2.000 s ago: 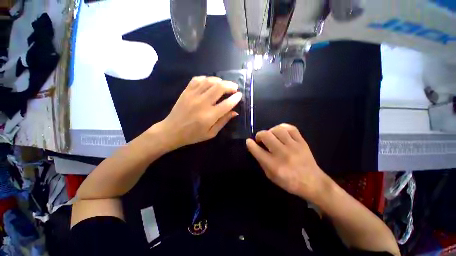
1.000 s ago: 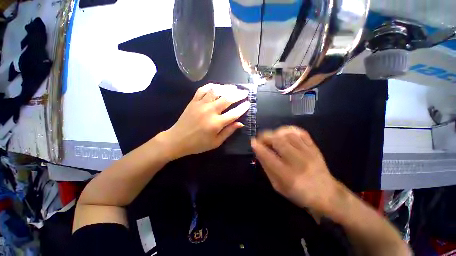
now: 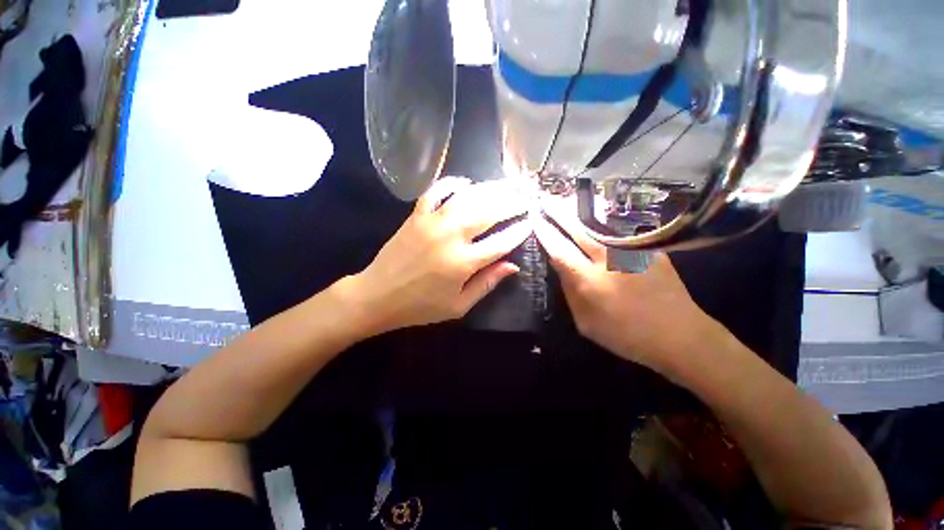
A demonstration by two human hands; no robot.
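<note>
A black garment panel [image 3: 300, 243] lies flat under the white sewing machine head [image 3: 642, 62], with a rounded cutout at its left. A narrow dark strip with a ridged line, likely a zipper [image 3: 535, 280], runs from the needle area towards me. My left hand [image 3: 440, 254] lies on the cloth left of the strip, its fingertips pressed down by the bright needle area and its thumb apart. My right hand [image 3: 621, 305] is right of the strip, its fingertips close to the left ones at the needle. Glare hides the foot and whether the right fingers pinch anything.
A translucent oval guard [image 3: 411, 98] hangs left of the head. A chrome loop [image 3: 761, 135] curves round the head's front, over the ribbed grey knob [image 3: 628, 259]. Black and white scraps [image 3: 47, 135] lie at far left. A white rectangle [image 3: 283, 497] lies on dark cloth below.
My right hand has moved up from lower on the strip to the needle area, beside the left fingertips. The machine head looms larger in view. The pale slit line now shows as a ridged strip.
</note>
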